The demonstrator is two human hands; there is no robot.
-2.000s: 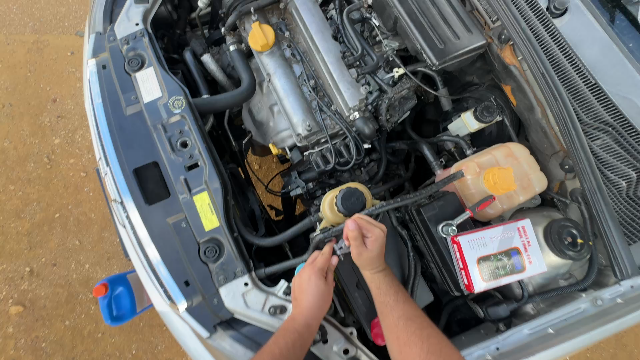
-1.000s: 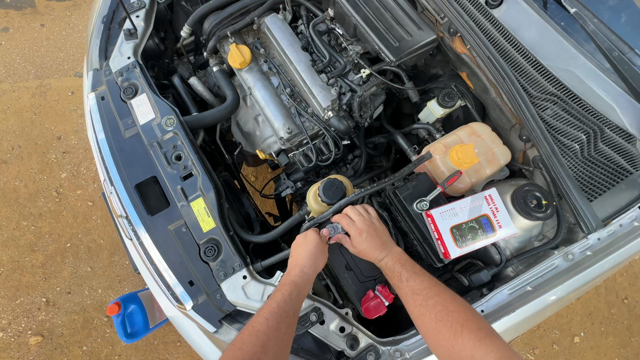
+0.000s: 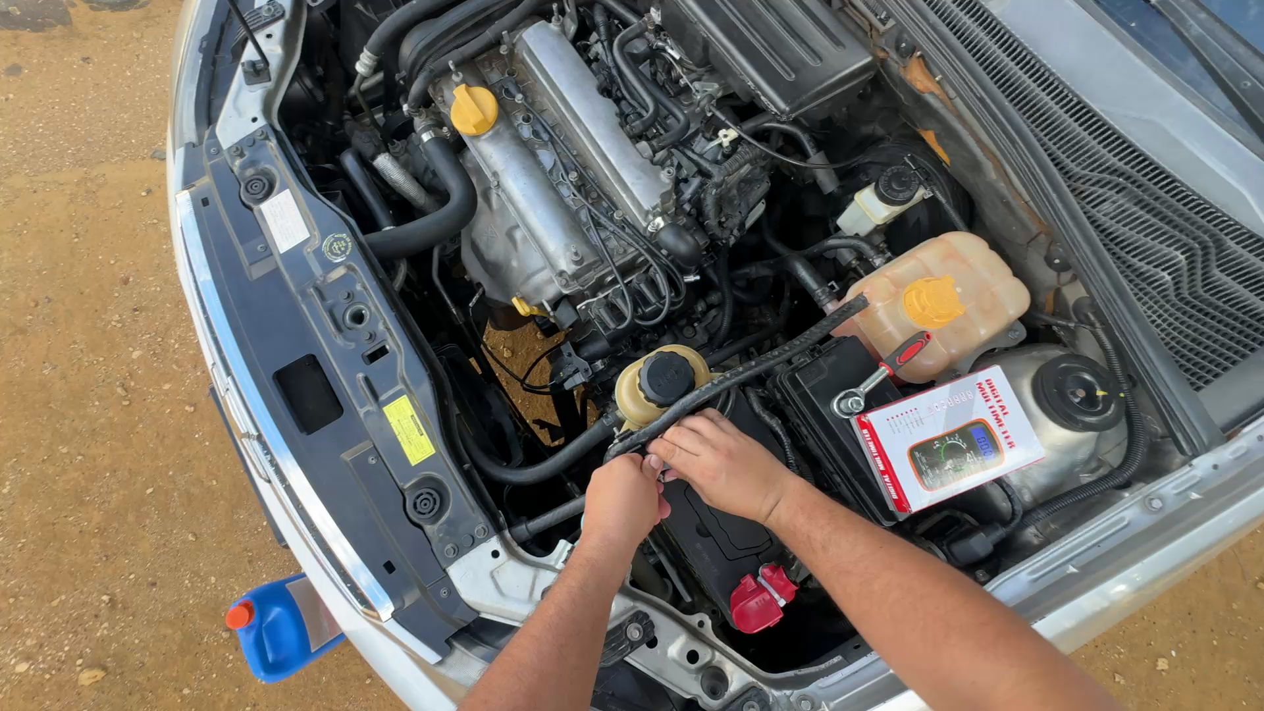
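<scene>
Both my hands meet over the near end of the black car battery (image 3: 726, 533), just below a black corrugated cable sleeve (image 3: 750, 370). My left hand (image 3: 624, 499) has its fingers curled against the fingertips of my right hand (image 3: 726, 464). Something small and greyish shows between the fingertips, too covered to name; it lies by the battery's end. Right behind the sleeve stands a yellowish fluid reservoir with a black cap (image 3: 664, 380). A red terminal cover (image 3: 760, 597) sits at the battery's near right corner.
A multimeter box (image 3: 953, 444) and a red-handled ratchet (image 3: 884, 373) lie to the right, beside the coolant expansion tank (image 3: 938, 296). The engine (image 3: 553, 188) fills the back. The front crossmember (image 3: 336, 395) runs along the left. A blue jug (image 3: 281, 627) stands on the ground outside.
My hands stay together near the battery's end. The greyish thing visible between them a second ago is now mostly covered by my fingers. The red terminal cover, mostly hidden two seconds ago, shows fully.
</scene>
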